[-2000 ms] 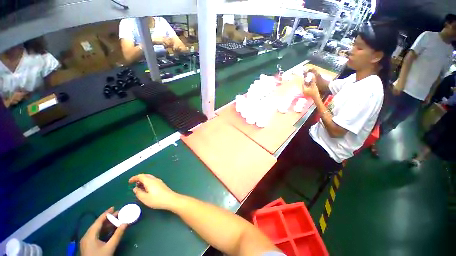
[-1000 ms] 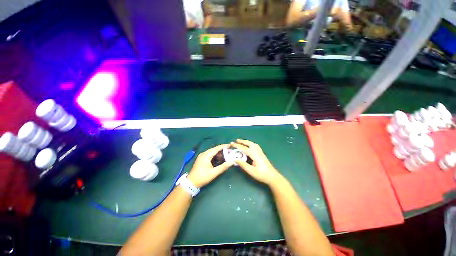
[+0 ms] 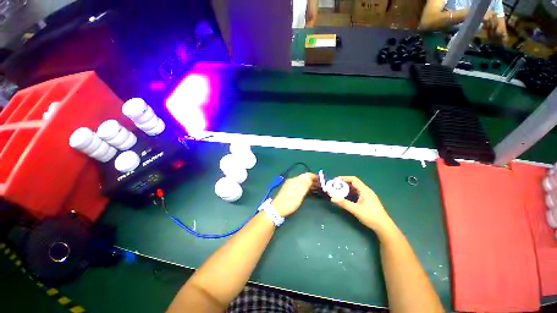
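Note:
My right hand (image 3: 365,205) holds a white round charging case (image 3: 337,188), its thin lid upright on the left side. My left hand (image 3: 294,194) is close to the left of the case, fingers bent; its fingertips are partly hidden, so its grip is unclear. A blue test lead (image 3: 215,235) runs from the black test box (image 3: 143,183) to beside my left wrist, and its thin black end curves up to the left fingers. White closed cases (image 3: 229,189) stand in short columns left of my hands.
More white cases (image 3: 98,145) stand on the test box, beside a tilted red divided bin (image 3: 58,143). A round black object (image 3: 59,250) is lower left. Red foam mats (image 3: 485,238) and black trays (image 3: 455,116) are right. A thin rod (image 3: 421,132) and small ring (image 3: 412,181) are near them.
The view has turned left, bringing the red bin and round black object in. The lid on the case now shows upright, and my left hand has come away from the case's side.

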